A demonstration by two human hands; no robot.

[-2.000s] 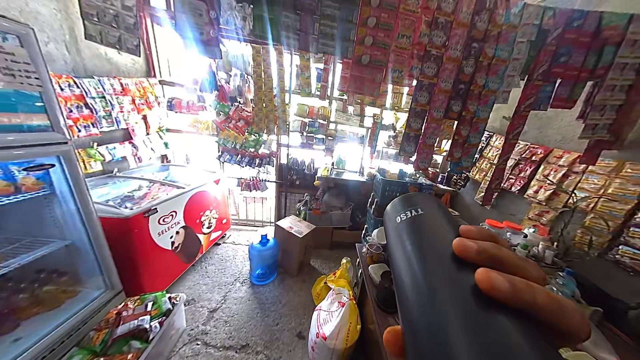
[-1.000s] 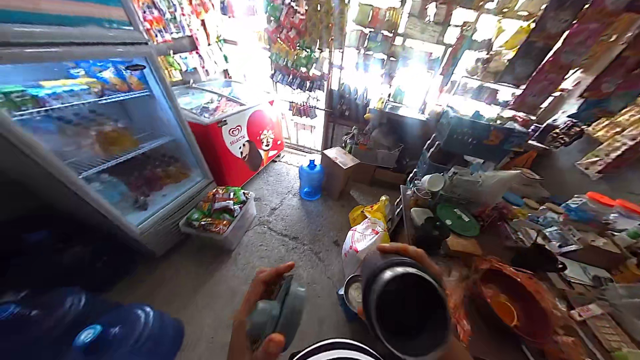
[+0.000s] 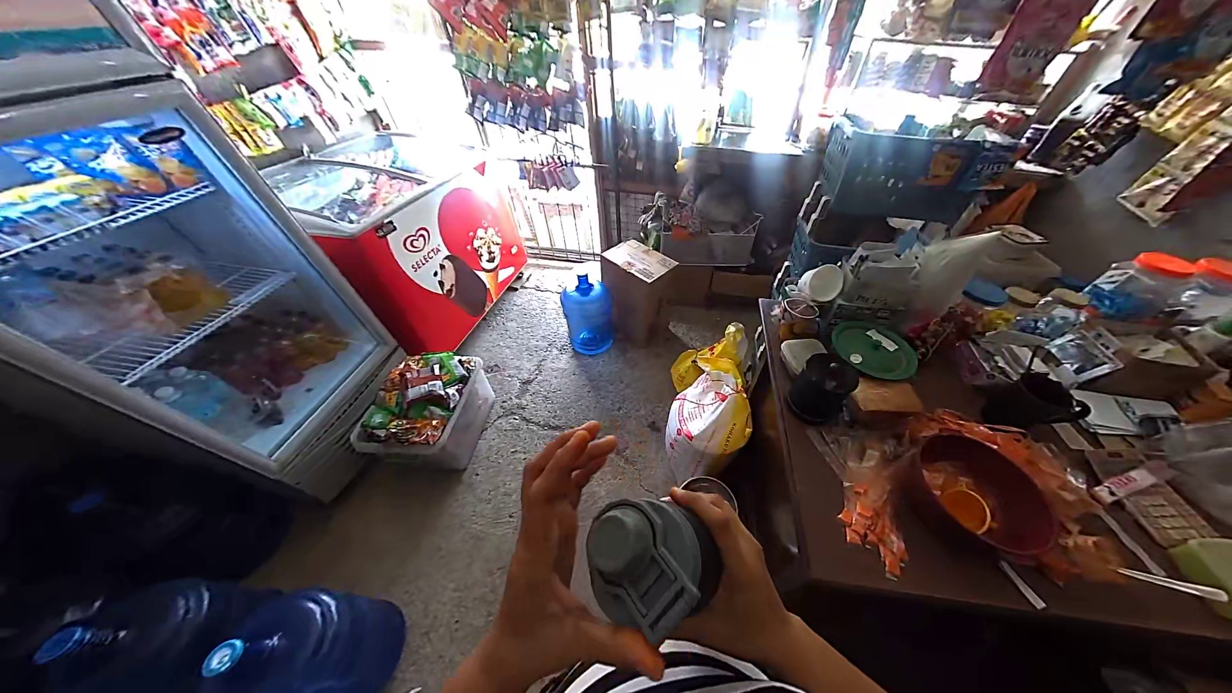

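A dark tumbler (image 3: 710, 558) stands roughly upright in my right hand (image 3: 741, 577), whose fingers wrap its right side. A grey lid (image 3: 640, 568) with a round cap and a carry loop sits on the tumbler's mouth; whether it is screwed tight cannot be told. My left hand (image 3: 558, 568) is spread open at the lid's left, fingers up and apart, the thumb near the lid's lower edge. Most of the tumbler's body is hidden under the lid and behind my right hand.
To the right, a brown table (image 3: 828, 539) holds a reddish bowl (image 3: 991, 491), a green lid (image 3: 874, 350) and jars. Ahead are a plastic sack (image 3: 709, 419), a blue water jug (image 3: 587, 316) and a cardboard box (image 3: 635, 279). Left are a bin of packets (image 3: 472, 414), a fridge (image 3: 318, 385) and large blue bottles (image 3: 298, 635).
The grey lid, held in my left hand apart from the open tumbler one second ago, is now on it. My left hand has let go of the lid. The view tilted down since the first frame.
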